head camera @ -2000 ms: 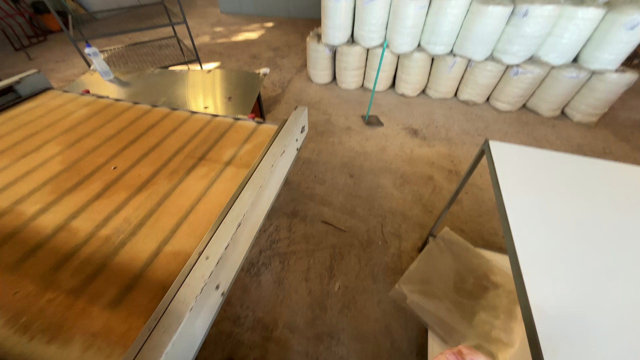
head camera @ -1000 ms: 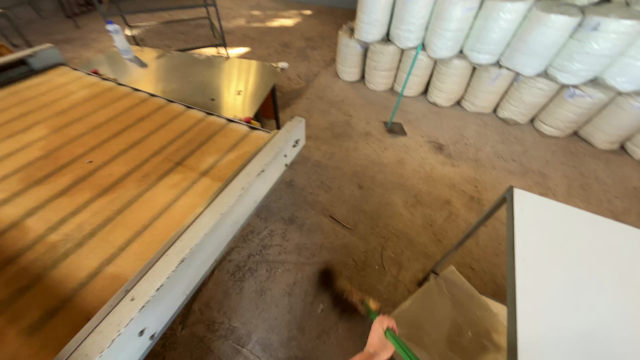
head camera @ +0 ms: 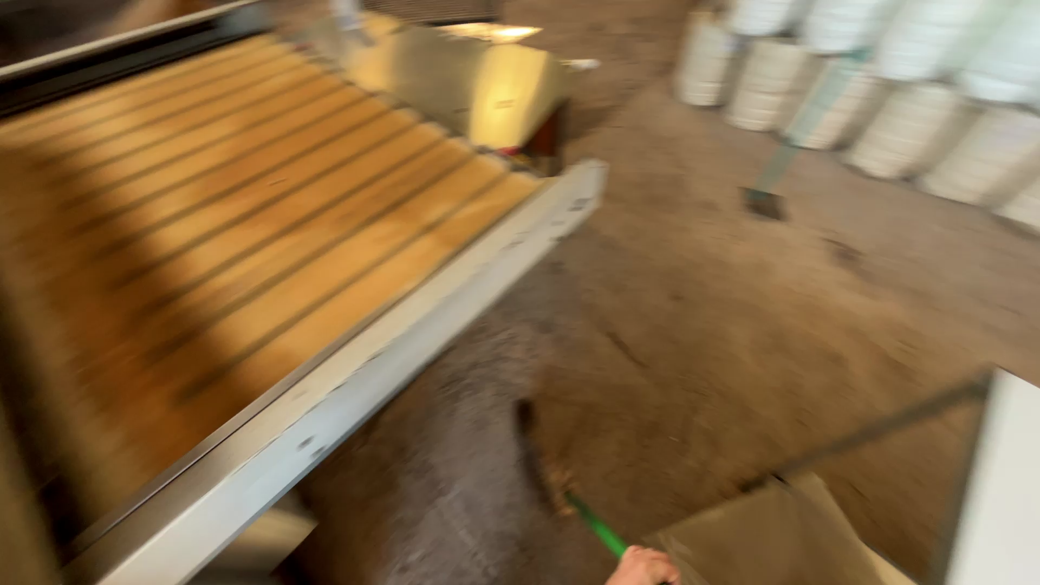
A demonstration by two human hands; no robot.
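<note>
At the bottom of the head view a hand (head camera: 644, 566), apparently my right, is closed around the green handle of a broom (head camera: 600, 528). The dark, blurred broom head (head camera: 532, 447) is on the brown floor, left of and beyond the hand. A brown sheet or flattened bag (head camera: 756, 536) lies just right of the hand. My other hand is out of the frame.
A slatted orange-brown conveyor bed (head camera: 268, 211) with a white metal side rail (head camera: 390, 366) fills the left. A white-topped table (head camera: 1003, 487) stands at right. Stacked wrapped rolls (head camera: 894, 130) and a green-handled floor tool (head camera: 768, 191) are farther off. A shiny metal sheet (head camera: 487, 89) lies beyond the conveyor.
One second ago the hand with the green handle had come more fully into view; two seconds ago only fingertips showed and no handle. The view has since swung toward the conveyor.
</note>
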